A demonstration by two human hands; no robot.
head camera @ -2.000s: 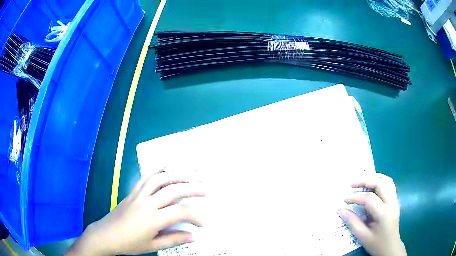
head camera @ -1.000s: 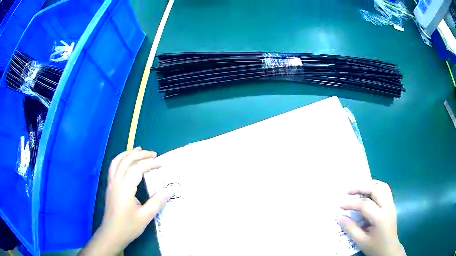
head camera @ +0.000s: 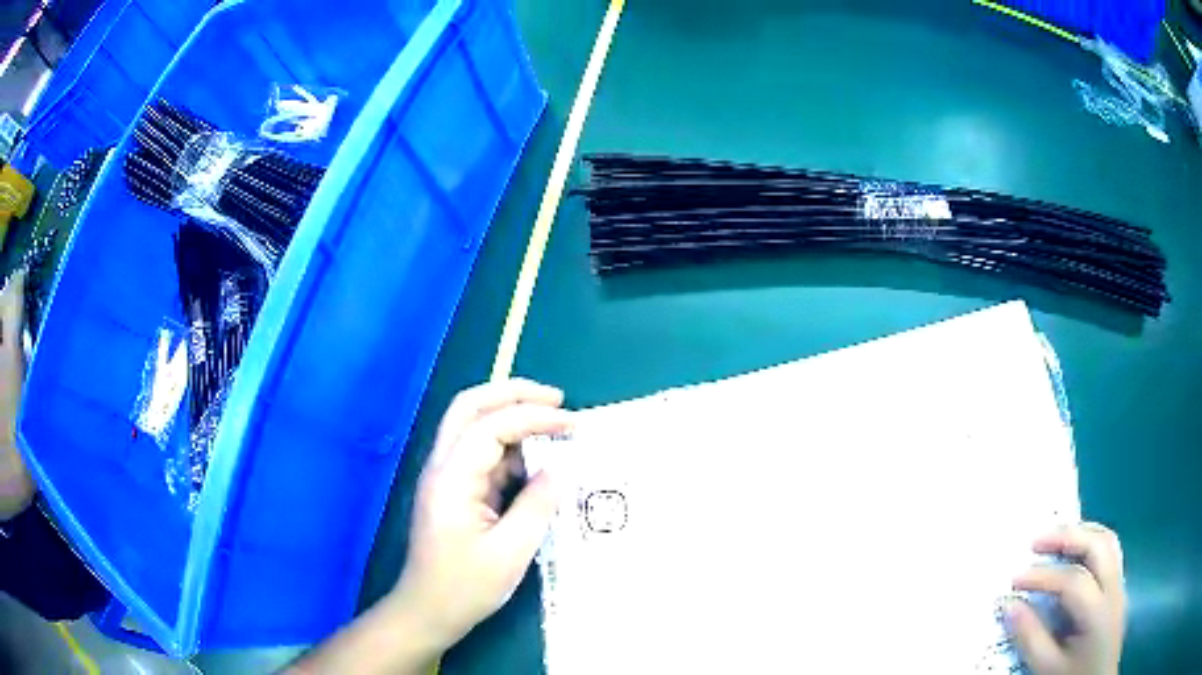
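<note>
The white work drawing (head camera: 817, 501) lies tilted on the green bench, washed out by glare, with a small square figure near its left corner. My left hand (head camera: 481, 508) grips its upper left corner, thumb on top and fingers at the edge. My right hand (head camera: 1078, 600) holds its right edge with bent fingers. A long black wire bundle (head camera: 751, 211) lies beyond the drawing, with a shiny clear wrap (head camera: 904, 211) near its middle. The drawing's lower part is cut off by the picture's edge.
The deep blue bin (head camera: 435, 198) stands at the left, holding black wire bundles (head camera: 218, 178) and clear bags with white pieces (head camera: 297, 115). A yellow line (head camera: 560, 185) runs beside it. Clear scrap film (head camera: 1127, 90) lies at the far right. Another person's arm (head camera: 13, 396) shows at the left edge.
My left hand has moved from lying on the drawing to gripping its upper left corner. The view has shifted left, showing more of the bin and another person's arm. My right hand keeps its hold.
</note>
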